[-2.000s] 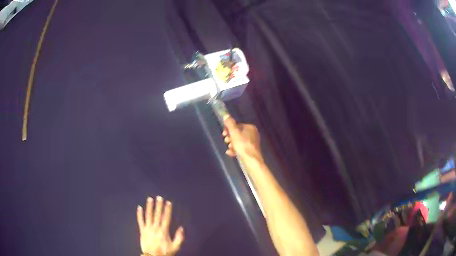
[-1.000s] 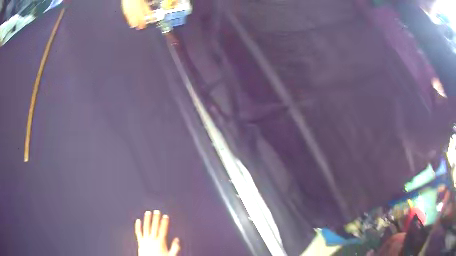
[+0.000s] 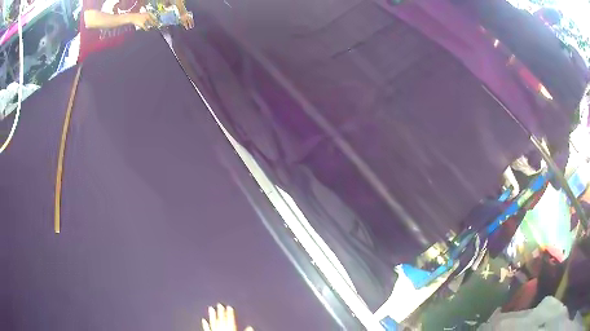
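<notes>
Dark purple-navy cloth [image 3: 155, 194] covers most of the view. My left hand [image 3: 221, 319] is at the bottom edge, fingers apart, flat on the cloth, mostly cut off by the frame edge. My right hand is not in view. The long silver guide rail [image 3: 304, 258] runs slantwise from the far edge to the near right, with a narrow pale gap in the cloth beside it. The end cutter [image 3: 168, 17] is at the far end of the rail, small and blurred, between the hands of another person.
A person in a red shirt [image 3: 107, 40] stands across the table. A thin yellow-brown strip [image 3: 63, 155] lies on the cloth at left. A blue-and-white bracket [image 3: 414, 277] is at the near table edge. Plastic and scraps [image 3: 530, 304] lie at lower right. A pale cable hangs far left.
The end cutter has gone from my right hand to the far end, by the other person. My right hand has left the view. The view has shifted, and my left hand shows less.
</notes>
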